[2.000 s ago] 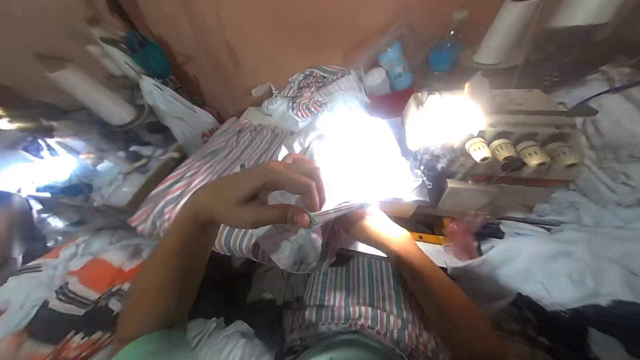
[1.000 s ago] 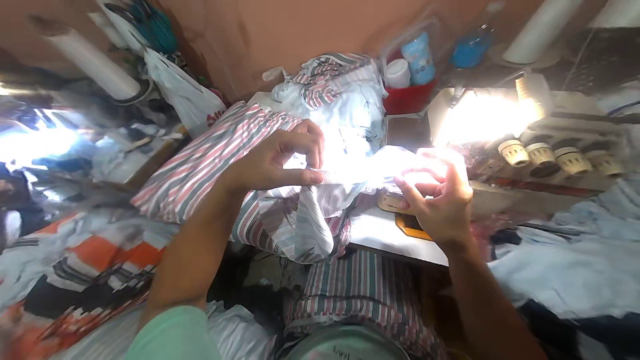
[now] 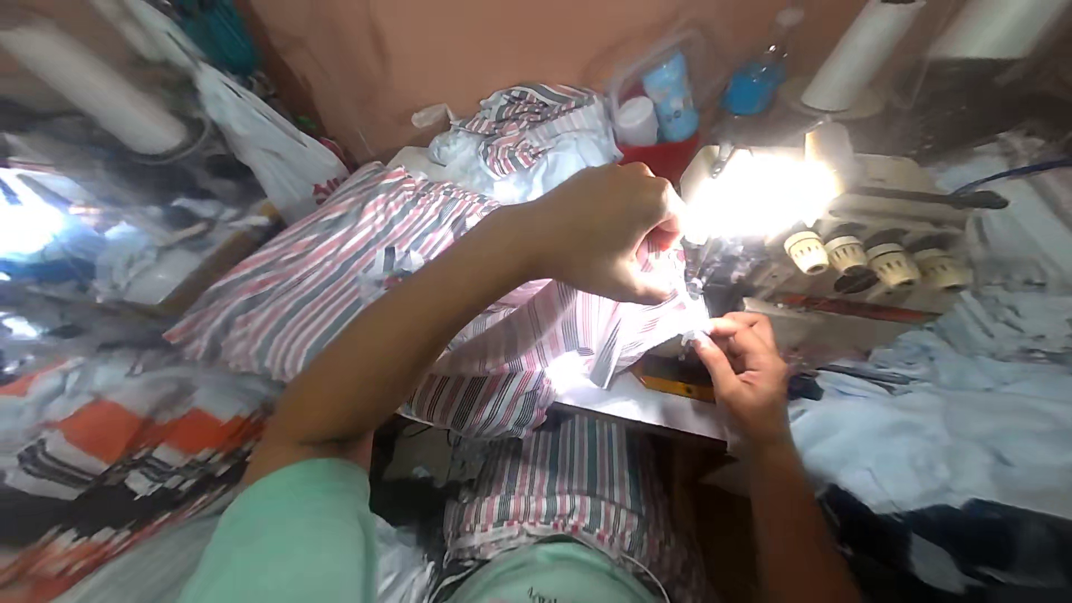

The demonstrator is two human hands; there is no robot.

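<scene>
My left hand (image 3: 620,230) is closed on an edge of striped fabric (image 3: 578,331), held up in front of the bright sewing machine lamp (image 3: 758,197). Between finger and thumb, my right hand (image 3: 745,364) pinches a small bunched piece of pale fabric (image 3: 694,337) at the right end of that cloth, just below and right of my left hand. The rest of the striped cloth (image 3: 335,260) spreads to the left over the work surface. Glare hides much of the machine's needle area. Several cream dials (image 3: 806,252) sit on the sewing machine's body.
Crumpled striped and pale cloth (image 3: 528,138) lies at the back. Behind the machine are a red container (image 3: 662,159), a bottle of blue liquid (image 3: 754,84) and a thread cone (image 3: 863,59). White cloth (image 3: 946,410) is piled at right. A striped piece (image 3: 569,477) covers the lap.
My left hand has moved to the right, near the lamp, with striped fabric in it. My right hand is now lower than the left, and the striped cloth is stretched farther across the work surface.
</scene>
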